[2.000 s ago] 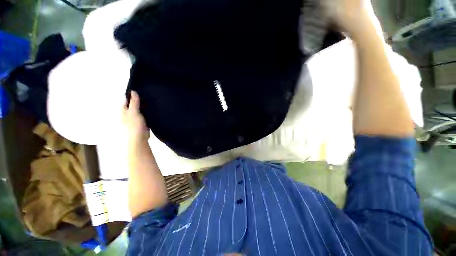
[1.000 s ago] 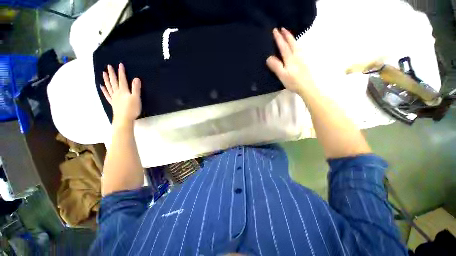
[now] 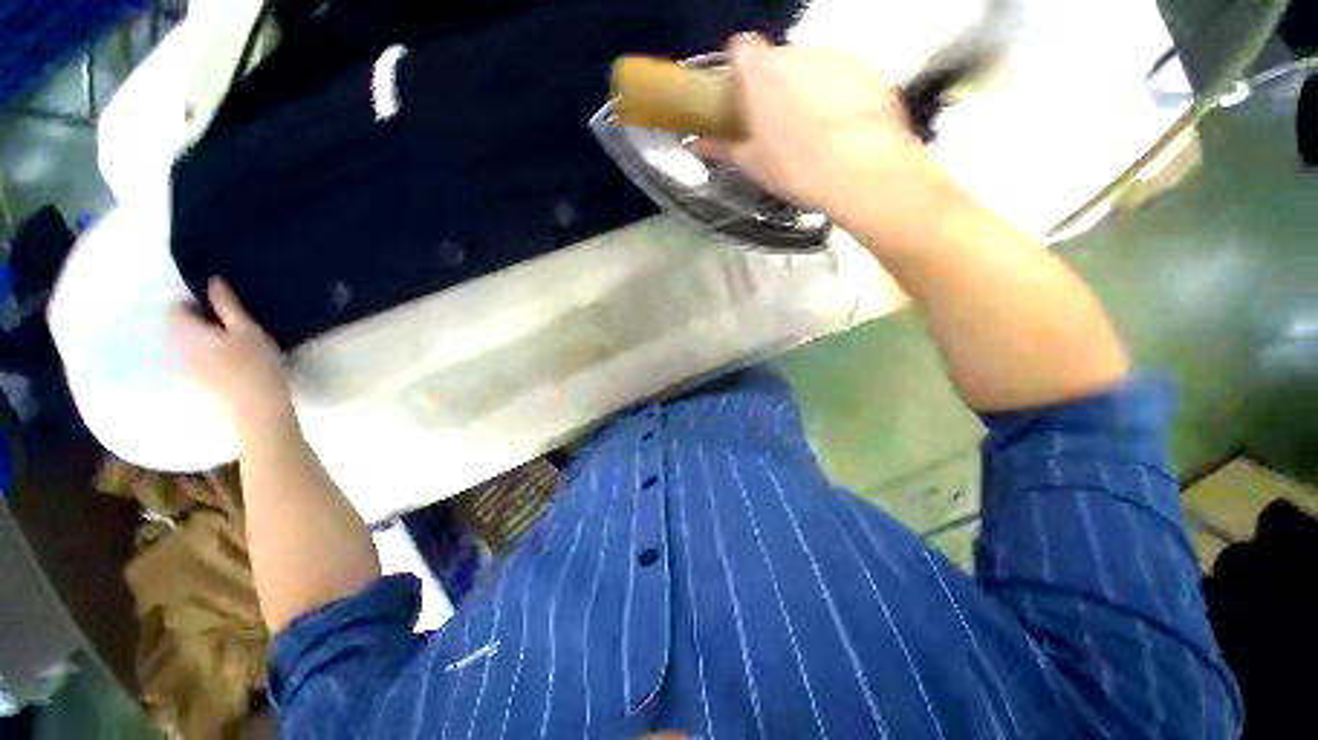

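The black jacket (image 3: 434,159) lies flat on the white ironing board (image 3: 477,390), with a short white trim strip (image 3: 386,83) and faint round button spots near its front edge. My right hand (image 3: 810,123) grips the wooden handle of the silver steam iron (image 3: 708,181), which is at the right part of the jacket's front edge, its tip pointing left. Whether it touches the cloth is unclear. My left hand (image 3: 239,362) is at the jacket's lower left corner, slightly blurred; its fingertips are at the cloth edge, and whether they pinch it is hidden.
A box (image 3: 72,593) with brown garments (image 3: 188,622) stands at the lower left. The board's rounded end (image 3: 109,354) is at the left. A hose or cord (image 3: 1142,159) runs at the upper right. Green floor (image 3: 867,390) shows beyond the board's front edge.
My right hand has left the jacket, taken the iron from the board's right end and brought it left to the jacket. My left hand has moved to the jacket's lower left corner.
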